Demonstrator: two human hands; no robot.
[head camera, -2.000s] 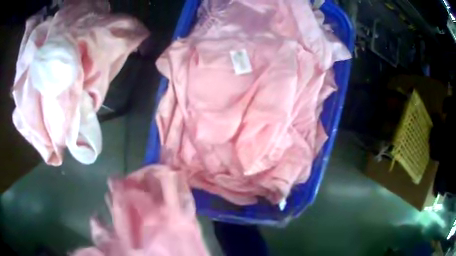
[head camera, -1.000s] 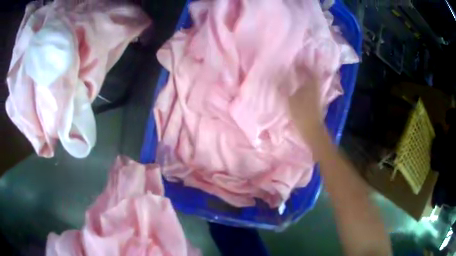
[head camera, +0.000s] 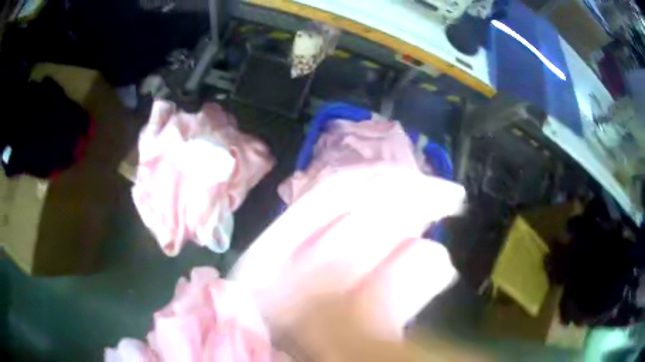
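A pink garment (head camera: 353, 233), overexposed and blurred, is spread in front of me above the blue crate (head camera: 308, 145) and hides most of it. My right hand (head camera: 332, 325) is blurred at the bottom centre and grips the garment's near part; its fingers are not clear. More pink cloth (head camera: 375, 141) lies in the crate. Another pink garment (head camera: 205, 325) is bunched at the bottom left. A pink-and-white bundle (head camera: 187, 184) lies left of the crate. My left hand is not in view.
A white table with a wooden-coloured edge (head camera: 396, 51) crosses the top. A cardboard box (head camera: 78, 219) with dark cloth stands at the left. A yellow basket (head camera: 520, 267) leans at the right. A blue panel (head camera: 530, 67) is at the upper right.
The view has tilted up, showing the table. My right hand, over the crate's heap a second ago, is now nearer at the bottom centre with a garment lifted towards me.
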